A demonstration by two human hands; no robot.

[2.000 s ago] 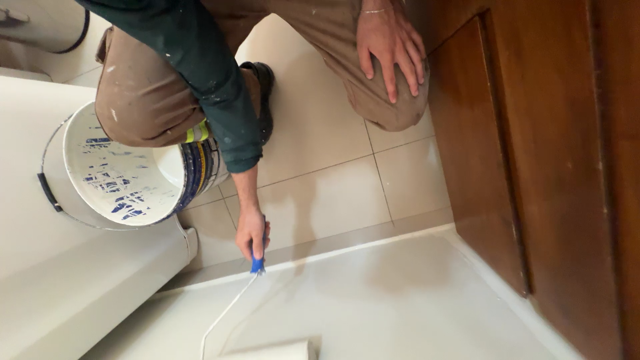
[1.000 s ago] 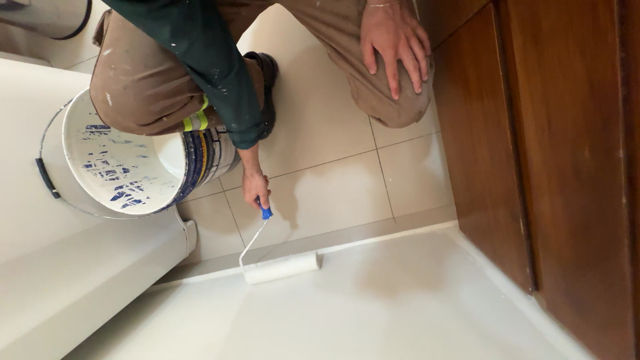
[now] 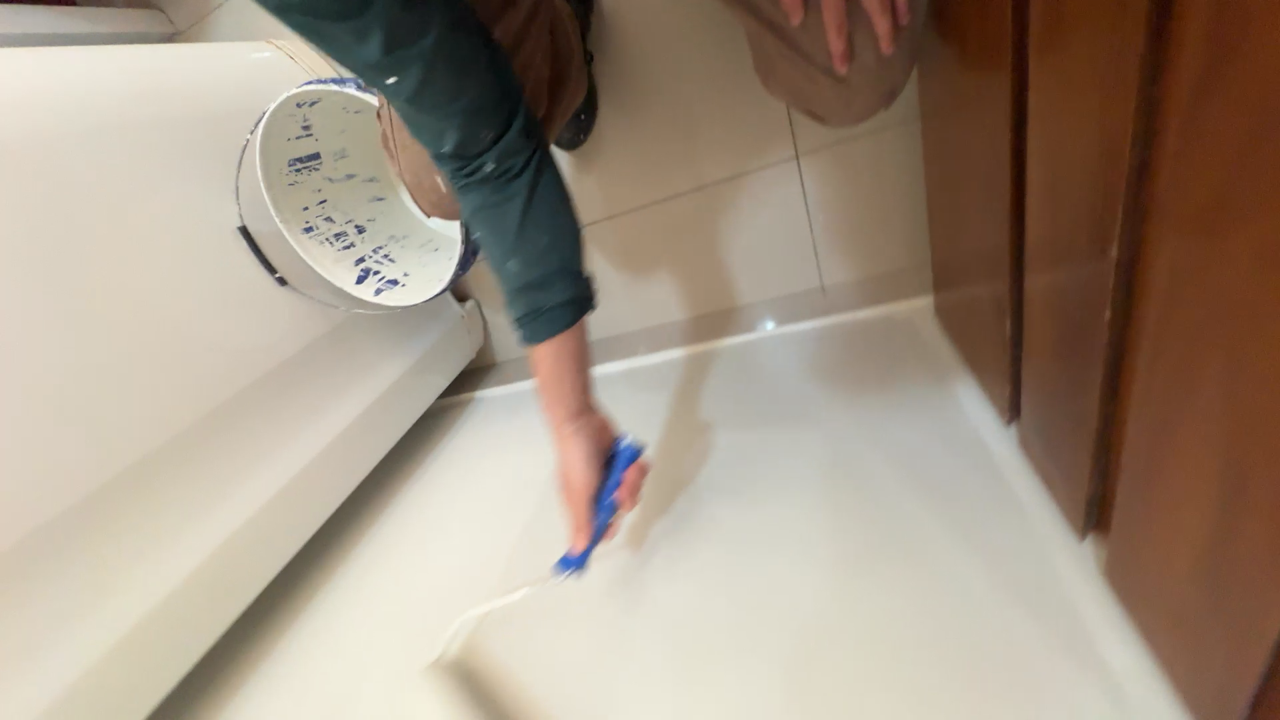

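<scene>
My right hand [image 3: 590, 470], below a green sleeve, grips the blue handle [image 3: 612, 500] of a paint roller over a white wall surface [image 3: 800, 560]. The roller's wire frame [image 3: 485, 610] runs toward the bottom edge; its cover is blurred and mostly out of view. My left hand [image 3: 850, 25] lies on my knee at the top edge, fingers apart, partly cut off and holding nothing. A white bucket [image 3: 335, 215] with dark blue marks inside stands beside my other leg, which partly hides its opening.
Brown wooden panels [image 3: 1060, 240] border the right side. Tiled floor [image 3: 690, 220] meets the white surface along a pale baseboard edge [image 3: 700, 345]. A large white ledge-like structure [image 3: 260, 430] fills the left, close to the bucket. A dark shoe [image 3: 578, 110] is on the tiles.
My right hand has moved with the roller from near the baseboard edge farther out over the white surface. The roller cover, in full view one second ago, is now mostly outside the frame.
</scene>
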